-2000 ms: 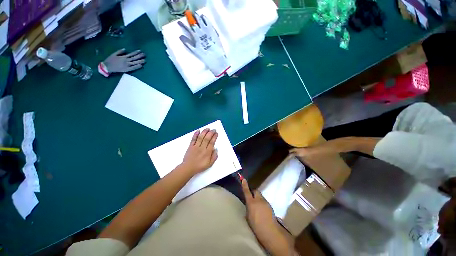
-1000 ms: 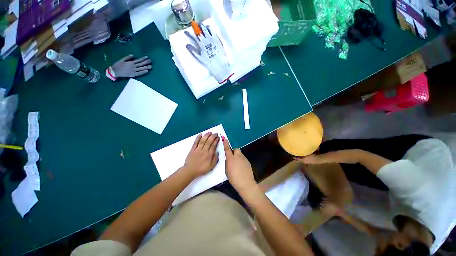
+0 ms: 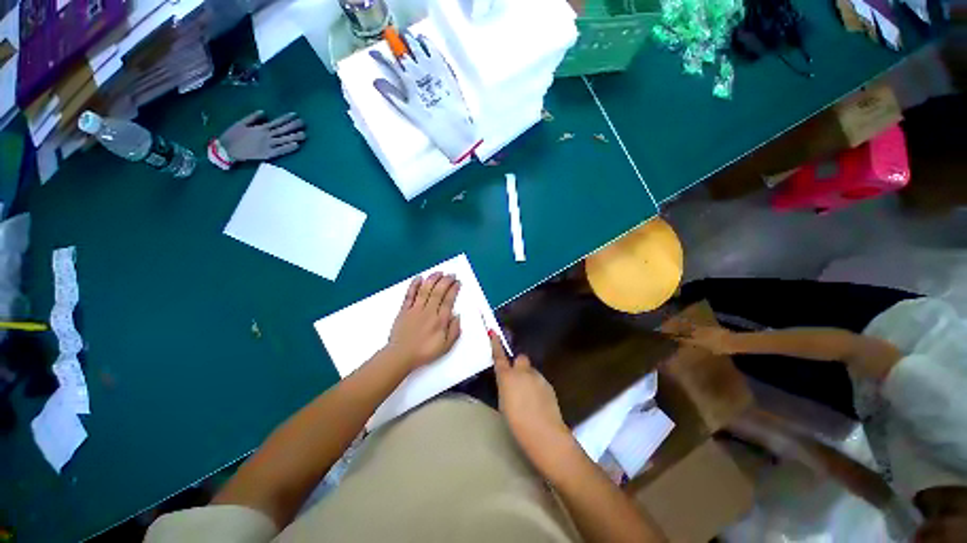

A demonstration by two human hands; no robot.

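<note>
A white sheet [image 3: 371, 329] lies at the table's front edge, its right side reaching over the edge. My left hand [image 3: 427, 318] rests flat on it with the fingers spread. My right hand [image 3: 525, 395] is at the sheet's right edge, closed around a small thin tool, likely a utility knife [image 3: 492, 334], of which only a red tip shows. A thin line runs along the sheet's right side above the tool. The blade is too small to make out.
Behind are a smaller white sheet [image 3: 296, 222], a white strip [image 3: 515, 217], a knit glove [image 3: 258, 138], a bottle [image 3: 138, 144] and a white stack [image 3: 387, 149] bearing another glove [image 3: 429, 98]. A round stool [image 3: 635, 265], an open carton [image 3: 695, 483] and another person's arm [image 3: 806, 343] are at right.
My right hand went up to the sheet's top right corner, then came back down along its right side. My left hand stayed on the sheet. The other person and the carton shifted.
</note>
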